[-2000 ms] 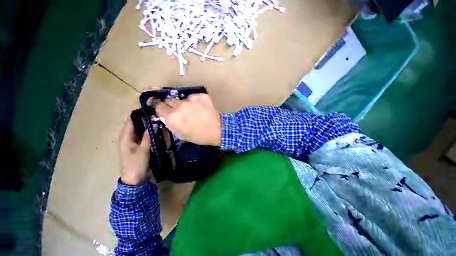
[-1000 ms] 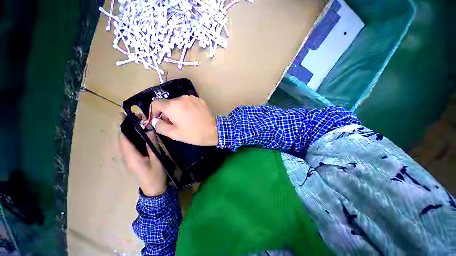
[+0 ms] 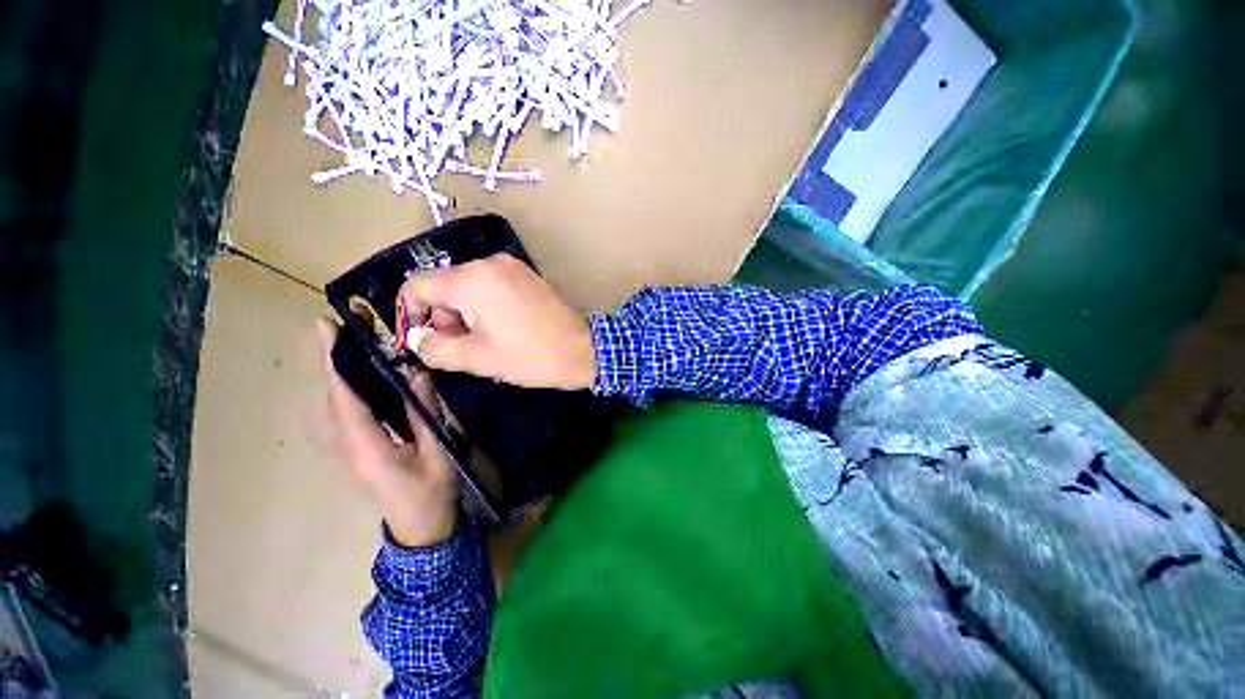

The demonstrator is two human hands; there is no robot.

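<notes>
A black plastic housing (image 3: 512,430) sits tilted on the cardboard-covered surface in front of me. Its open cavity shows a small silvery-white part (image 3: 429,257) near the far end. My left hand (image 3: 396,458) holds the housing's left side, with fingers around its edge. My right hand (image 3: 498,328) reaches into the cavity, fingertips pinched on thin reddish wires (image 3: 402,325). A white wrap (image 3: 418,336) shows on a right fingertip. The wires' far ends are hidden inside the housing.
A heap of white narrow strips (image 3: 458,89) lies beyond the housing on the tan cardboard (image 3: 683,178). A green-teal lined bin (image 3: 1017,205) stands at the right, holding a white flat piece with grey-blue shapes (image 3: 908,123). A dark belt (image 3: 103,273) runs along the left.
Since the oldest frame the view has shifted and the housing shows turned slightly. Over the last second my right fingers have moved only slightly at the wires. My left hand still holds the housing.
</notes>
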